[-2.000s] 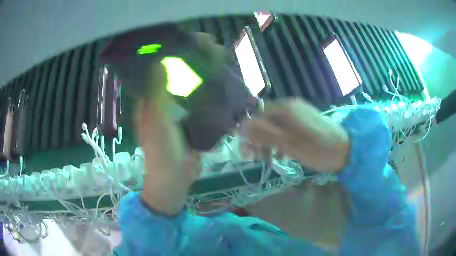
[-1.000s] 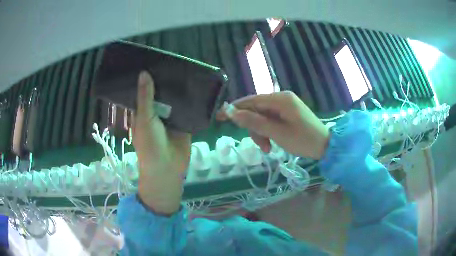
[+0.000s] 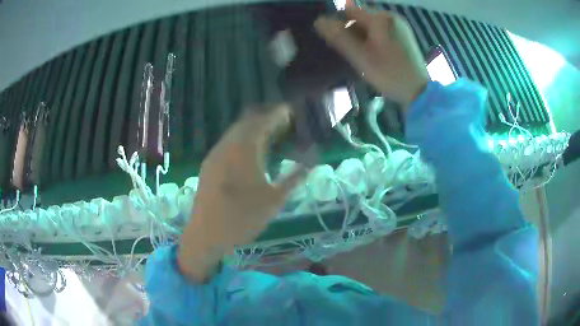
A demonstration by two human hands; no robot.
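A dark smartphone [image 3: 308,63], blurred, is held tilted in front of the slotted rack, with a small white label [image 3: 283,48] on its face. My right hand [image 3: 378,54] grips it near its upper right part. My left hand [image 3: 235,181] is below and left of it, thumb and fingers spread, with no phone seen between them. Its fingertips are blurred beside the phone's lower end; whether they touch is unclear. White cables [image 3: 378,124] rise from the shelf front below my right hand.
The ridged rack [image 3: 95,114] holds thin phones on edge [image 3: 156,108] at left. A lit phone [image 3: 440,68] stands at right, and another lit screen [image 3: 340,105] shows below the held phone. White adapters [image 3: 321,181] line the shelf front, with tangled cords beneath.
The phone has moved right and up and turned. My right hand has moved from the cable plug at its end up onto the phone. My left hand has opened and dropped below it.
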